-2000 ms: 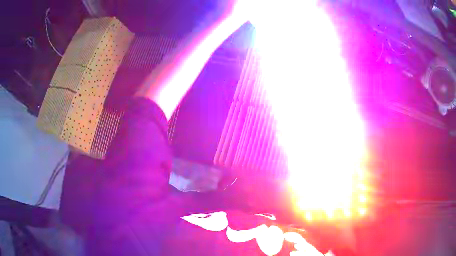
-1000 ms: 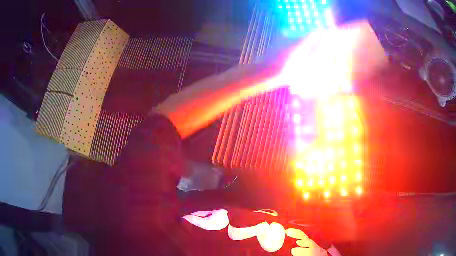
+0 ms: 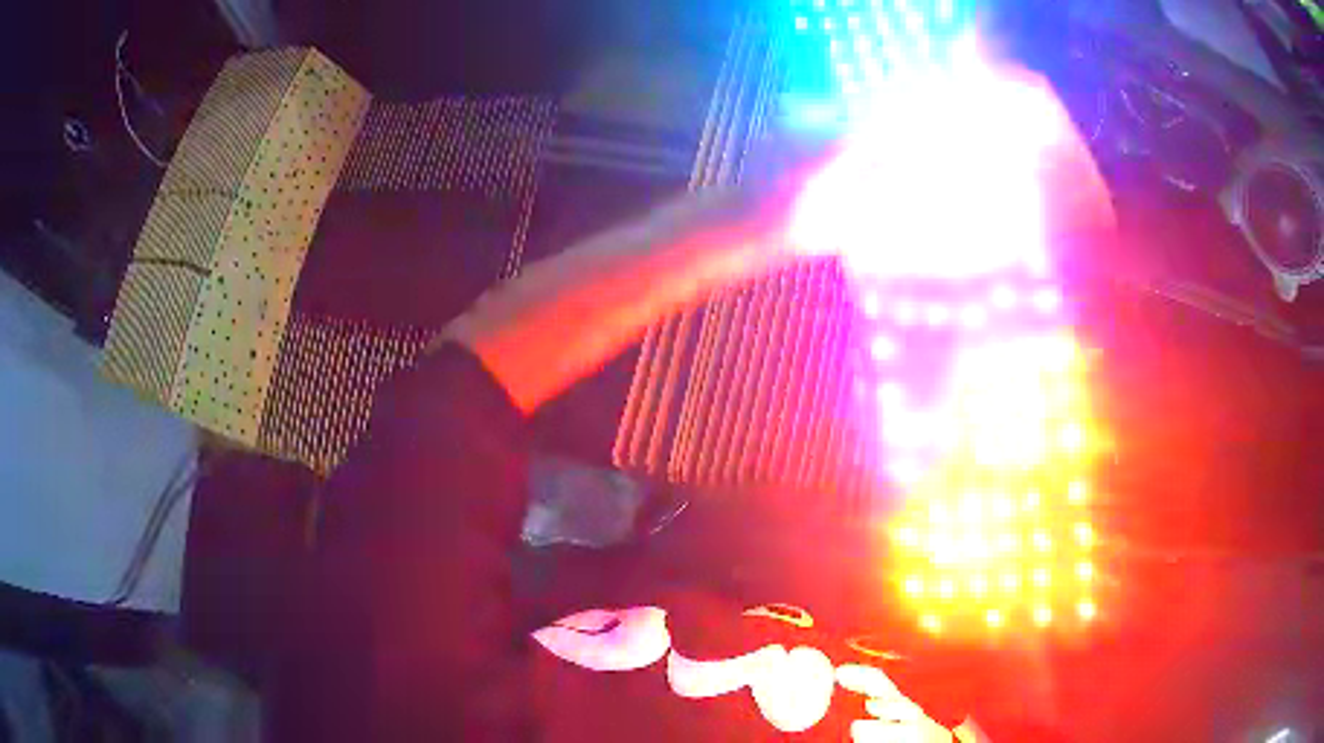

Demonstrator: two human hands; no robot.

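Note:
A long LED board panel point(image 3: 995, 501) stands at right centre, glowing blue at its far end, pink in the middle and yellow-red at its near end. My left arm, in a dark sleeve, reaches from the lower left across to it. My left hand point(image 3: 937, 182) is over the panel's upper middle, washed out by glare, so its fingers and any grip cannot be made out. My right hand cannot be seen. Thin upright board edges point(image 3: 741, 378) stand side by side just left of the lit panel.
A stack of yellow boards point(image 3: 247, 261) with a dotted face stands at the left, with more racked edges point(image 3: 450, 145) beside it. A crumpled clear piece point(image 3: 581, 504) lies at the near bench edge. A round white-rimmed speaker or fan point(image 3: 1285, 218) is at the right.
Two seconds ago glare hid nearly the whole panel and my left hand was farther up. The hand has since come down and right over the panel. The panel's near end now sits slightly lower and farther right than one second ago.

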